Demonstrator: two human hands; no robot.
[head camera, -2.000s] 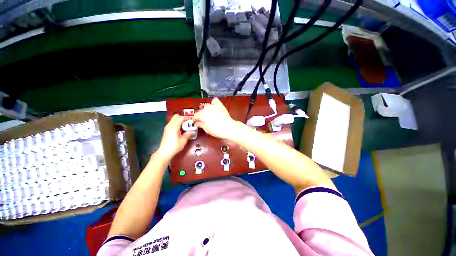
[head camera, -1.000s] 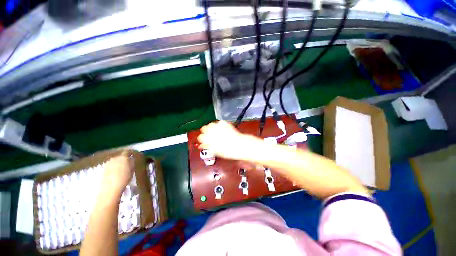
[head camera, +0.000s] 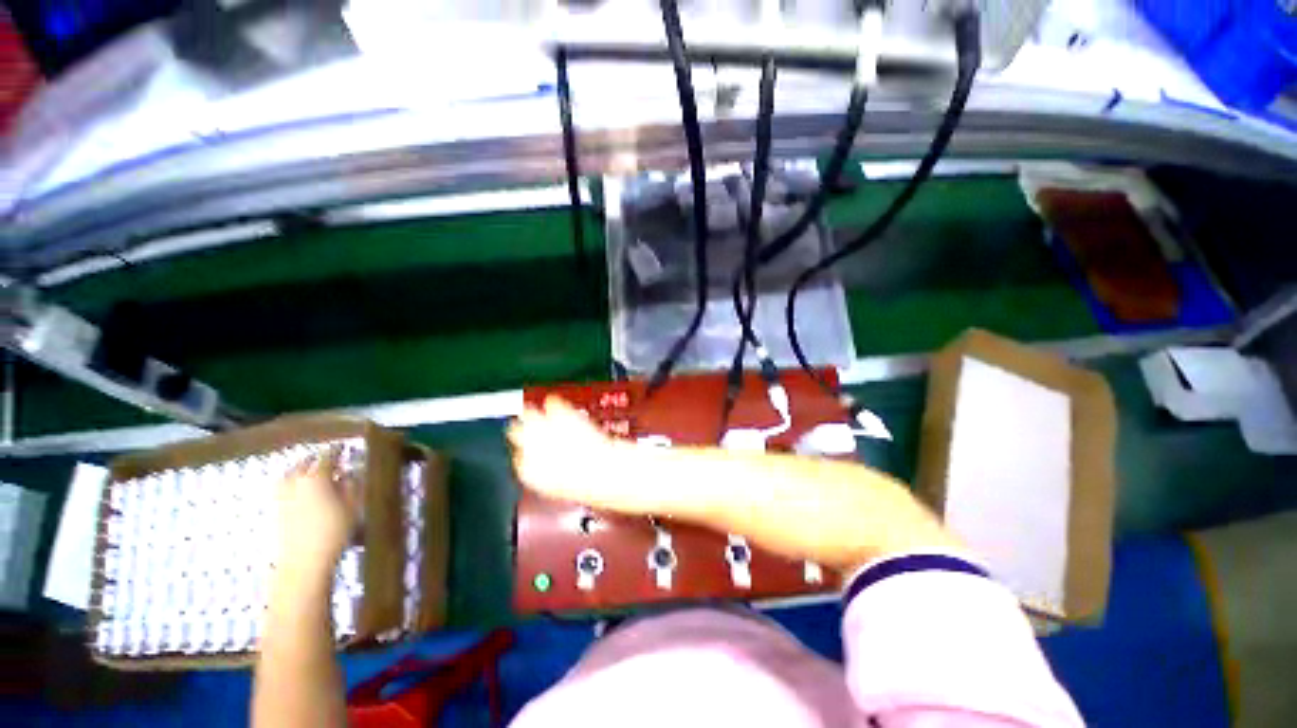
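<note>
A carton of white chargers (head camera: 185, 555) stands at the left, filled with tight rows. My left hand (head camera: 316, 505) is over its right part, blurred; whether it grips a charger cannot be told. My right hand (head camera: 562, 452) is at the upper left of the red-brown test fixture (head camera: 626, 580), beside the red digital meters (head camera: 613, 403); its fingers are blurred and what they touch is hidden. My right forearm covers the socket row. A white plug on a test lead (head camera: 778, 410) shows beyond the forearm, at the fixture's back.
Black test cables (head camera: 696, 185) hang from above in front of a clear plastic bin (head camera: 733, 330) with whitish pieces. A second carton (head camera: 1088, 491) with a white sheet stands right of the fixture. A raised white shelf edge crosses the top. A red object (head camera: 427, 694) lies at the lower left.
My left hand has gone from the fixture to the carton of chargers and moved slightly within it. My right hand stays at the fixture's upper left. The view has tilted up.
</note>
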